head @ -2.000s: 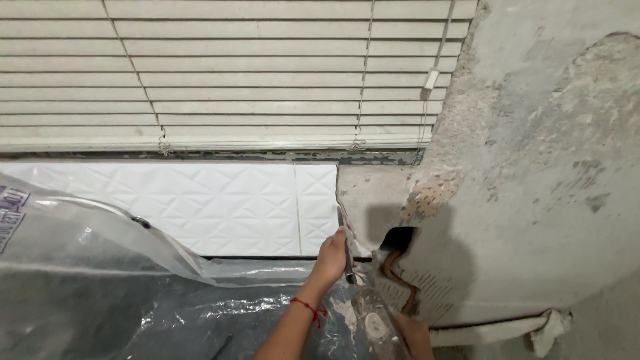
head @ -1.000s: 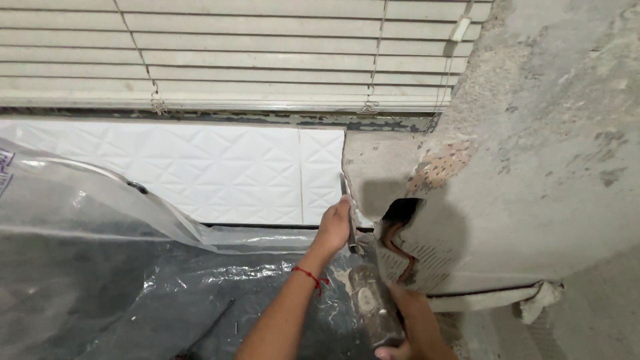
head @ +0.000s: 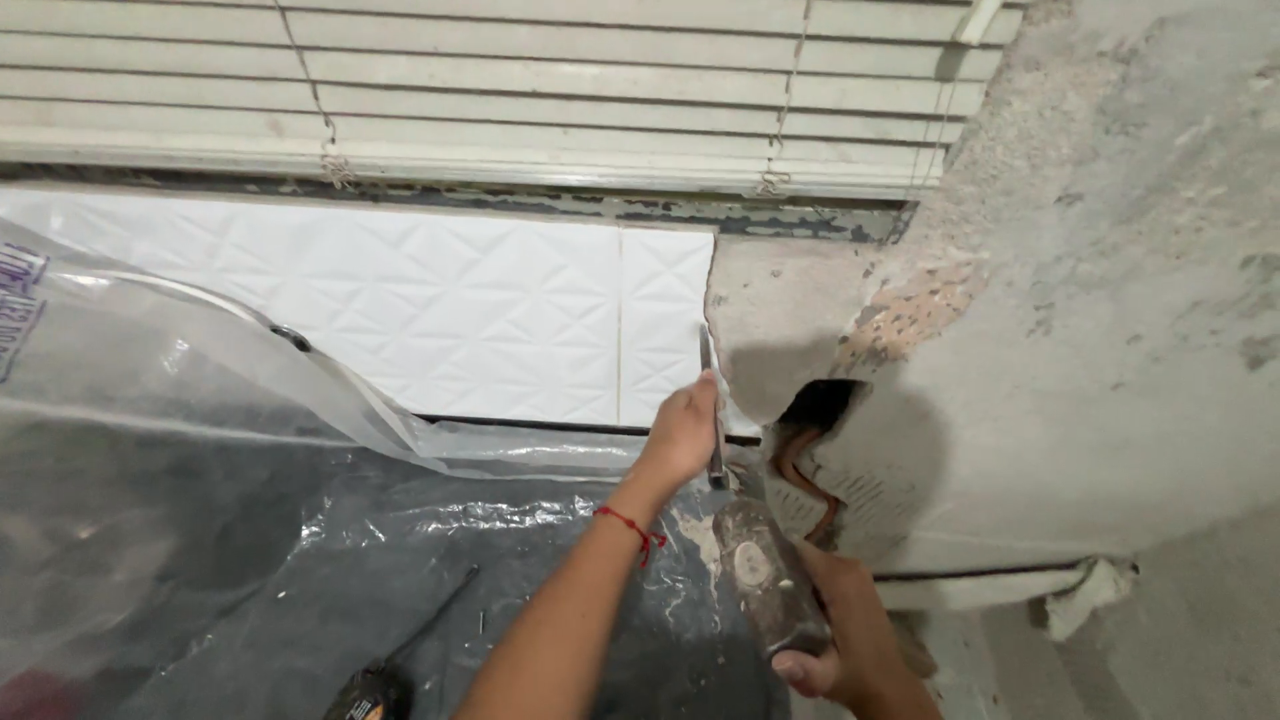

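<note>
My left hand [head: 686, 430] is closed around a metal chisel [head: 715, 455], whose far end lies at the jagged right edge of the white embossed tile [head: 500, 320]. Below and to the right, my right hand [head: 835, 635] grips a worn, dusty hammer [head: 768, 580]; its head is close to the chisel's near end, with a small gap between them. The hammer's handle is mostly hidden by the hand. Just right of the tile edge is bare mortar [head: 770, 300], with a dark hole [head: 822, 402] in the wall below it.
Clear plastic sheeting [head: 250, 520] covers the surface below the tiles. A dark tool with a thin shaft [head: 375, 690] lies on it at the lower left. Window blinds [head: 500, 90] hang above. An orange-brown conduit [head: 800, 470] runs down from the hole in the concrete wall [head: 1100, 400].
My right hand has brought more of the hammer into view below the chisel. The left hand stays on the chisel at the tile's edge. The view has shifted slightly.
</note>
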